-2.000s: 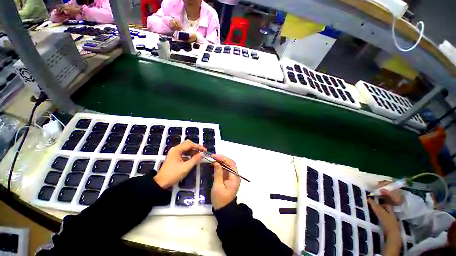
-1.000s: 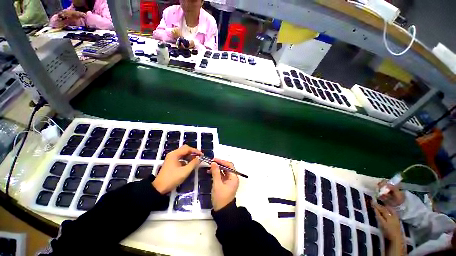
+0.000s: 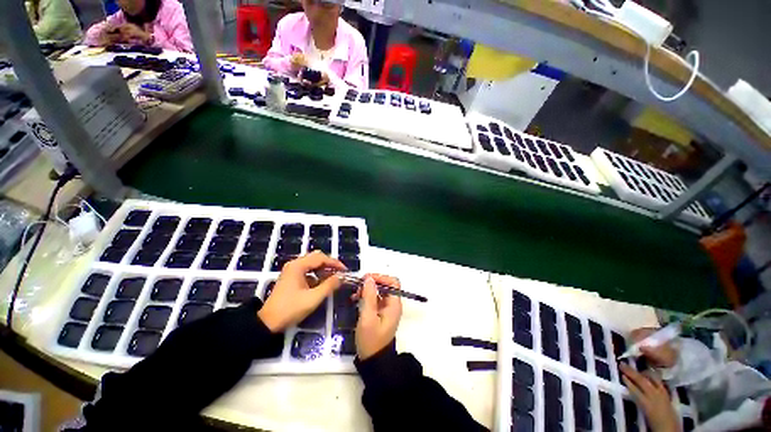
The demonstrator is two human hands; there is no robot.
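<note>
My right hand (image 3: 378,314) holds dark tweezers (image 3: 406,294), their rear end pointing right and their tips toward my left hand. My left hand (image 3: 302,289) pinches a small clear, shiny piece (image 3: 347,277) at the tweezer tips; its exact shape is too small to tell. Both hands are above the right part of a white foam tray (image 3: 190,273) with rows of black shells (image 3: 203,290). Glare from clear film (image 3: 313,344) shows over a shell at the tray's lower right. My hands hide some shells.
Two black strips (image 3: 474,342) lie on the bench between my tray and a neighbour's foam tray (image 3: 505,354). A neighbour's hand (image 3: 656,348) holds a white tool there. A green belt (image 3: 338,198) runs beyond. A white plug (image 3: 84,226) and cable lie left.
The tweezers have shifted slightly and lie flatter between my hands. The neighbour's hand with the white tool moved away from its tray, then back down over it.
</note>
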